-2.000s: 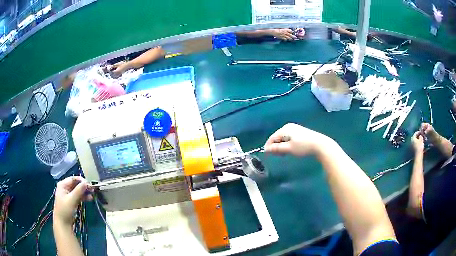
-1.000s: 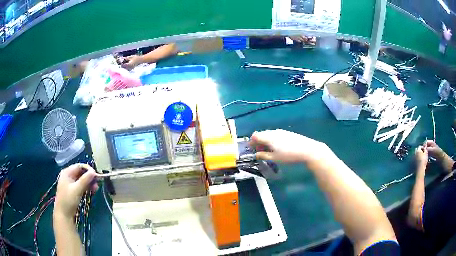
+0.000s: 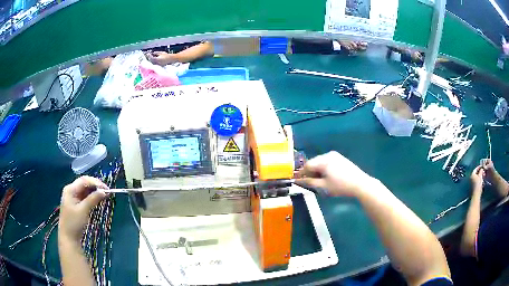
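Note:
A pale grey-white wrapped cable is stretched level across the front of the cream taping machine. It passes into the gap of the orange winding head. My left hand pinches the cable left of the machine. My right hand is closed at the cable just right of the winding head; its fingertips hide the cable end. The grey tape roll is mostly hidden behind my right hand.
A small white fan and multicoloured harnesses lie left. Behind are a plastic bag and blue tray. To the right are an open white carton, white sleeves and a co-worker's hands.
The machine appears further right as the view shifts. My right hand has come in close to the winding head, and the cable now lies straight across the machine front through the head's gap.

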